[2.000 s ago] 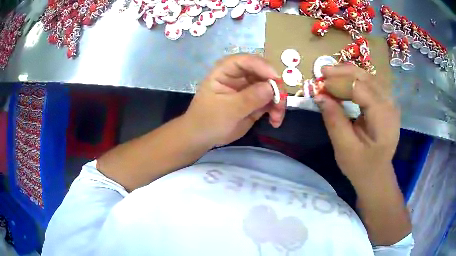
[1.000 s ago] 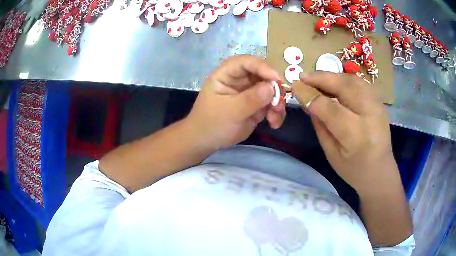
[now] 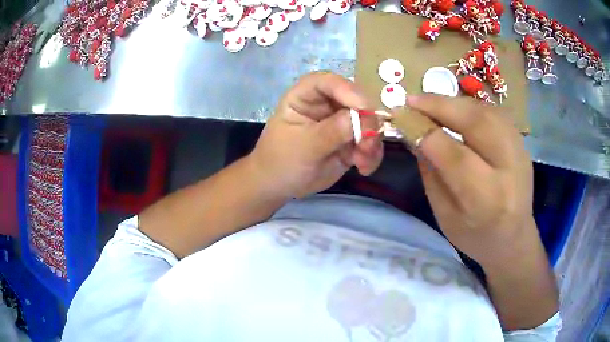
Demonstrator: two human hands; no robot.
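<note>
My left hand (image 3: 311, 137) holds a white base disc (image 3: 356, 125) edge-on between thumb and fingers, with red marks on its right side. My right hand (image 3: 468, 160) has a tan wrap on a finger and pinches a small figure body, mostly hidden by the fingers; its thin red-and-white limbs (image 3: 382, 124) reach the red marks on the disc. Two base discs (image 3: 392, 95) lie on the cardboard mat (image 3: 381, 40) just beyond my hands. A plain white shallow dish (image 3: 439, 81) sits right of them.
Loose figure bodies (image 3: 473, 87) lie on the mat's right, with more heaped behind. Finished figures (image 3: 548, 48) stand in rows at right. A disc heap (image 3: 234, 39) and another figure heap (image 3: 100, 33) lie on the metal table (image 3: 160, 87). A blue crate (image 3: 79, 200) is lower left.
My right hand has moved left from near the dish to the disc, bringing the figure body against it. The disc in my left hand has shifted slightly left.
</note>
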